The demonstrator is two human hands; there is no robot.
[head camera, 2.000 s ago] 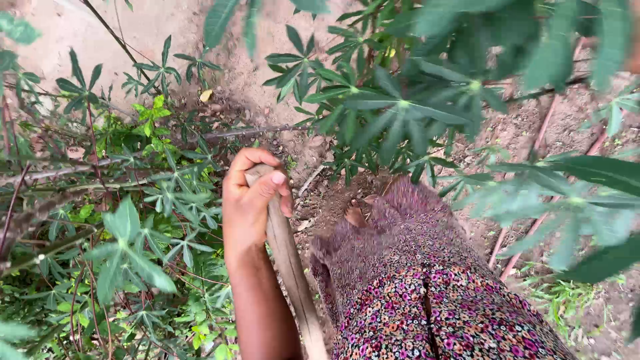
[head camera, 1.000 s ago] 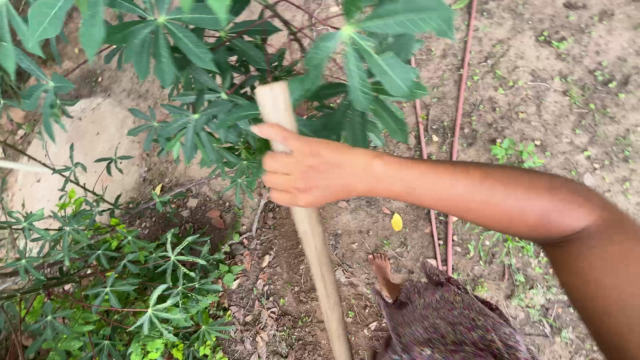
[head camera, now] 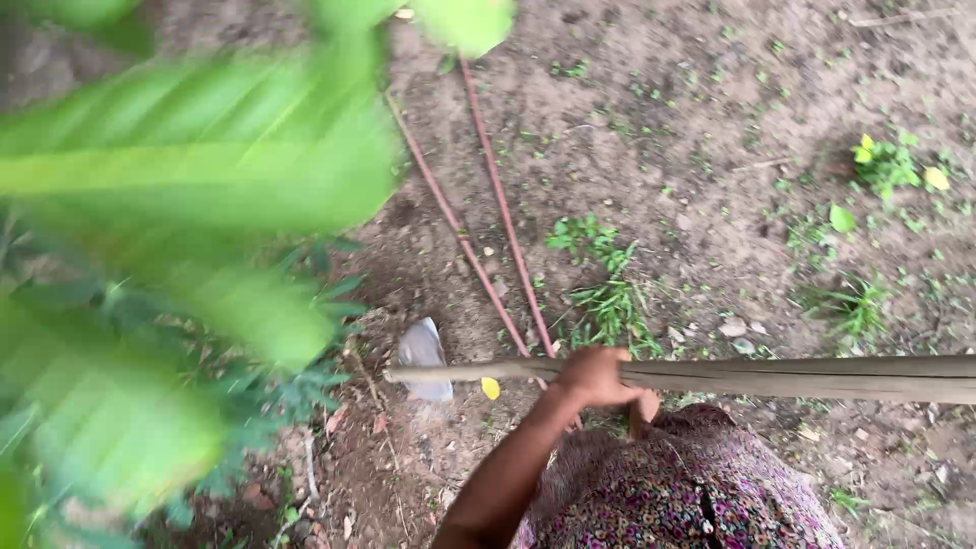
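Note:
My left hand [head camera: 598, 377] is closed around the long wooden handle [head camera: 778, 377] of a hoe, just above my foot. The handle lies nearly level across the view and runs out past the right edge. Its thin end meets a grey metal hoe blade [head camera: 423, 354], which is at the soil beside the green leaves, left of my hand. A yellow leaf [head camera: 490, 388] lies on the ground close to the blade. My right hand is out of view.
Large blurred green leaves [head camera: 191, 168] hang close to the camera at the left. Two reddish stems [head camera: 496, 183] slant down toward my feet [head camera: 644, 408]. Weeds [head camera: 610, 305] grow in the bare soil [head camera: 686, 206]. Patterned cloth [head camera: 671, 488] covers my legs.
A second ago my right hand held the wooden handle, which stood steeply; now my left hand holds it and it lies nearly level. The hoe blade has come into view.

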